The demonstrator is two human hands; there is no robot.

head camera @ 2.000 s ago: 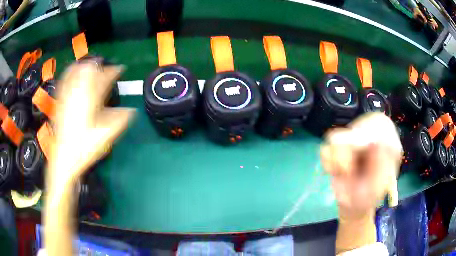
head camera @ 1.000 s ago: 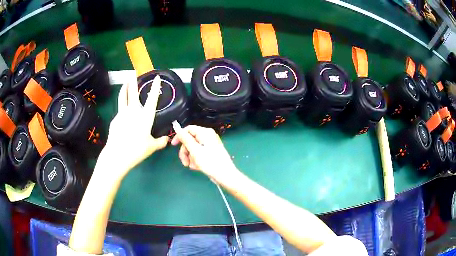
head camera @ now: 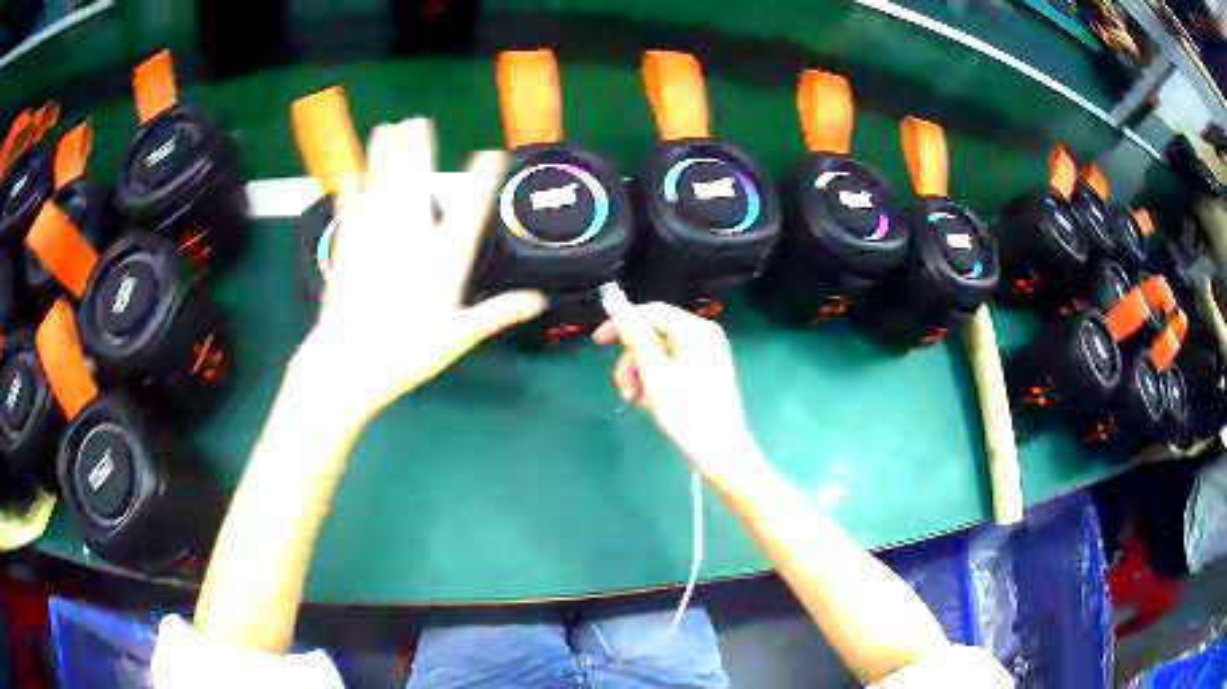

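Observation:
Black speakers with orange straps stand in a row on the green surface. My left hand, blurred with fingers spread, is over the leftmost speaker of the row and hides most of it. My right hand pinches a white cable plug in front of the second speaker, near its lower right side; the tip does not clearly touch it. The white cable hangs down over the front edge. The light rings glow on the second speaker, the third speaker, and the two right of it.
More speakers with grey rings stand at the left and right. A pale wooden handle lies right of the row. Blue crates are below the front edge. Dark speakers stand at the back. A white strip runs behind the row.
The plug in my right hand has moved right from the leftmost speaker of the row to the second. My left hand has lifted and spread. The rings now glow in colour. The whole view has shifted.

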